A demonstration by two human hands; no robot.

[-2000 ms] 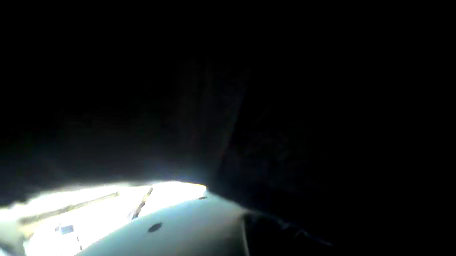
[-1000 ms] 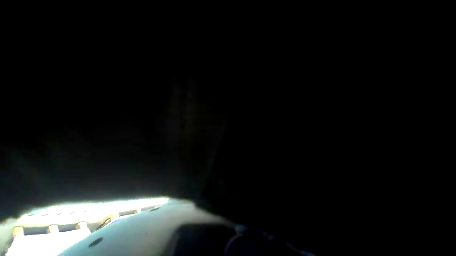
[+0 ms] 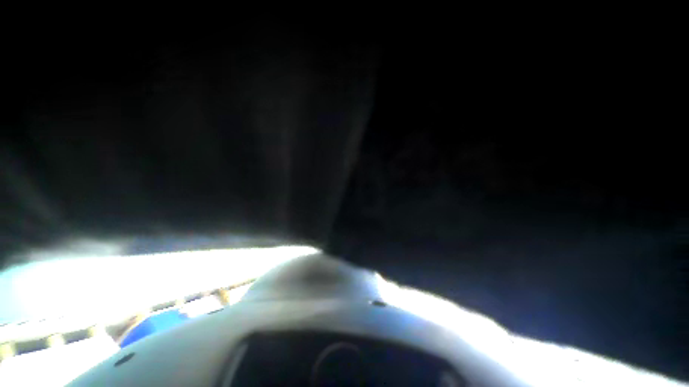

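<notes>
Most of the head view is black, covered by something dark and close to the lens. A pale grey-white rounded part [image 3: 302, 317], possibly part of the camera or cap, rises from the lower edge, with a dark panel [image 3: 344, 363] in it and small dark spots. A small bright blue patch [image 3: 155, 325] shows beside it at the lower left; I cannot tell what it is. Neither of my hands can be made out, and no held thing shows.
At the lower left is an overexposed white area crossed by a slanting row of small tan blocks [image 3: 57, 341], too blurred to name. Another thin bright strip [image 3: 468, 321] runs down to the lower right.
The pale rounded part shows larger and more centred, with its dark panel clearer. The bright area at left is wider, and the blue patch and right-hand bright strip have appeared.
</notes>
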